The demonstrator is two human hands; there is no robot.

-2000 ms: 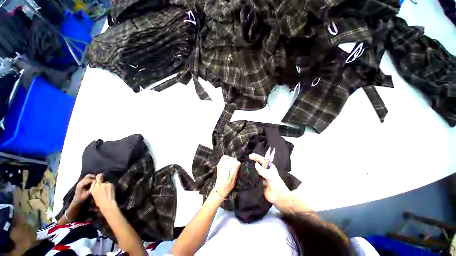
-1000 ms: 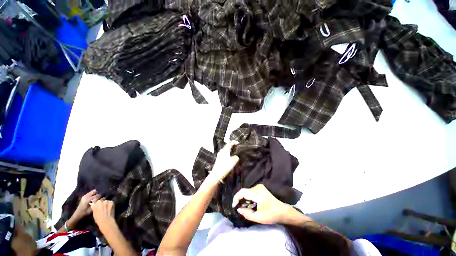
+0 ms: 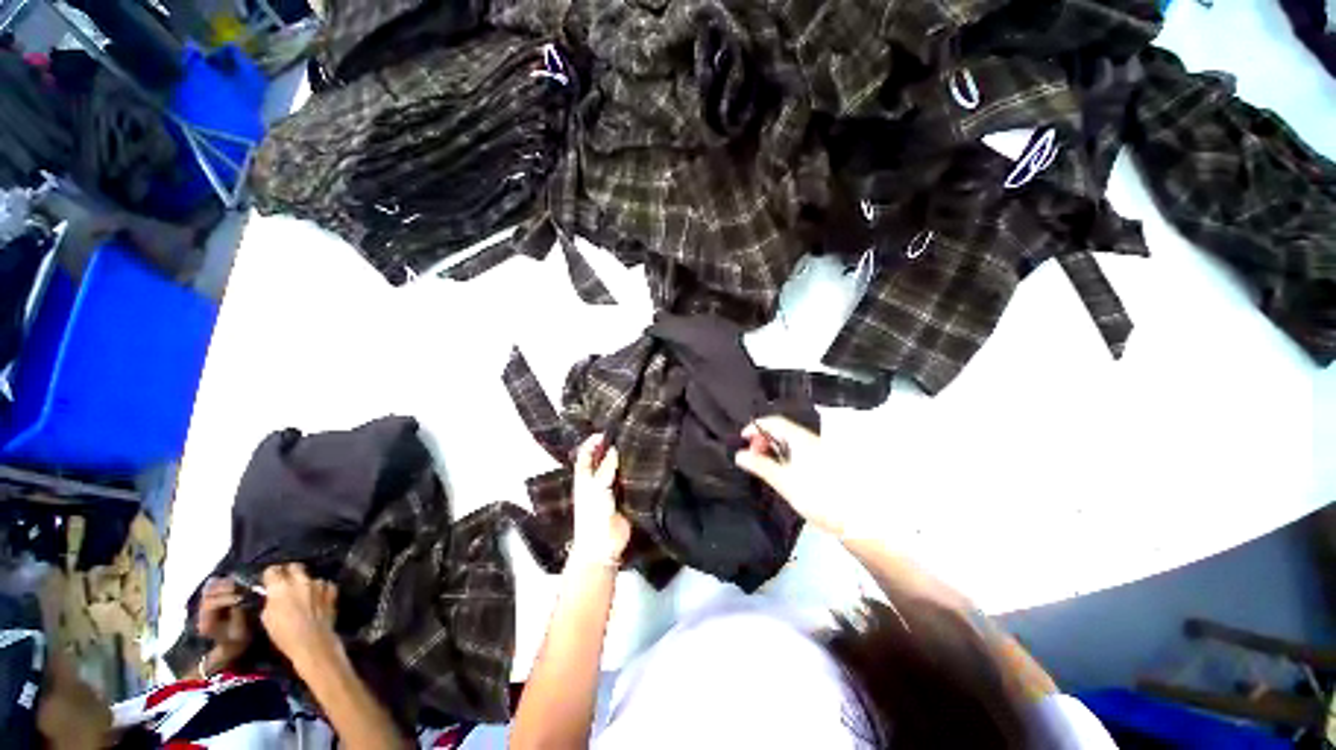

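Observation:
A dark plaid garment [image 3: 645, 440] with smooth black lining [image 3: 725, 388] lies bunched on the white table in front of me. My left hand [image 3: 598, 506] grips the plaid cloth at its left edge. My right hand [image 3: 784, 462] is at the right edge of the lining, fingers curled. Only a small dark bit shows at its fingertips; the snips seen there earlier are mostly hidden. One plaid strap [image 3: 539, 403] sticks out at the upper left, another [image 3: 835, 388] at the right.
A large plaid garment heap [image 3: 689, 191] with white loops covers the far side of the white table [image 3: 396, 330]. At the left, another person's hands [image 3: 279, 608] work on a similar garment [image 3: 330, 491]. A blue bin [image 3: 117, 359] stands beyond the table's left edge.
The garment has been turned and shifted, with the black lining now up its middle. My left hand has moved down and left; my right hand has moved up and right from the garment's near side.

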